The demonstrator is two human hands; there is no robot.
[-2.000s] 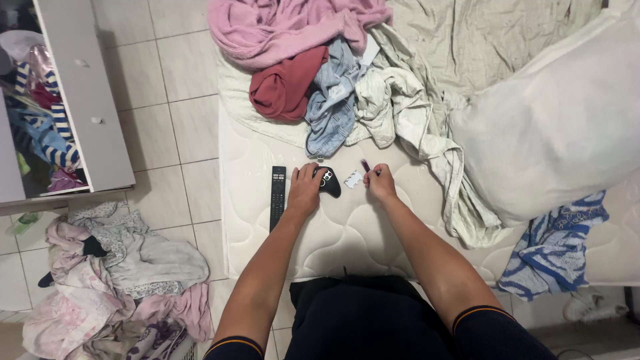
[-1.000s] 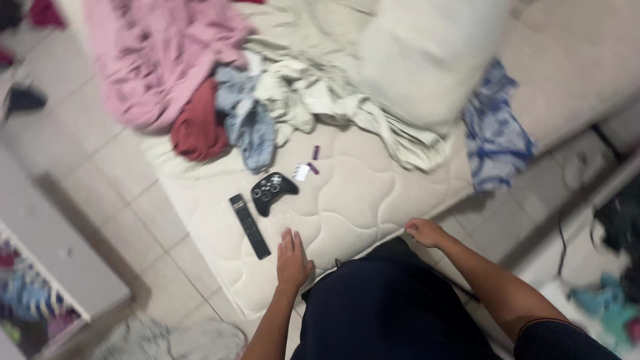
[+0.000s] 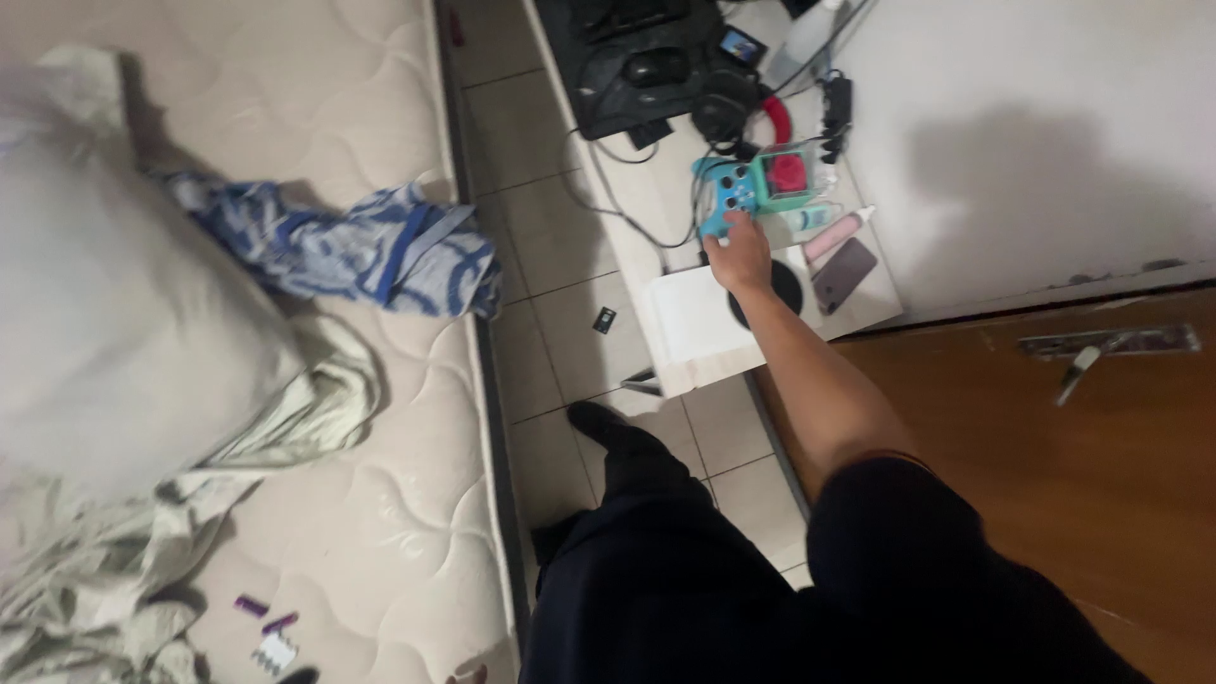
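On the white desk, my right hand (image 3: 739, 255) reaches to the near end of a light blue game controller (image 3: 727, 195), its fingertips touching the controller; whether they grip it is unclear. A teal box with a red item (image 3: 785, 175) stands right beside the controller. Only the fingertips of my left hand (image 3: 467, 675) show at the bottom edge, over the mattress side, and the rest is out of view. Two small purple objects (image 3: 252, 605) and a small white item (image 3: 275, 652) lie on the mattress near the lower left, beside the edge of a black object (image 3: 301, 675).
The desk holds a computer mouse (image 3: 655, 67), headphones (image 3: 724, 106), loose cables, a pink tube (image 3: 836, 235), a smartphone (image 3: 845, 275) and a white device (image 3: 698, 313). A small black card-like item (image 3: 604, 320) lies on the tiled floor between desk and mattress (image 3: 408, 475).
The view has swung right from the bed to the desk. My right hand has moved from the mattress edge to the blue controller. My left hand has nearly left the view.
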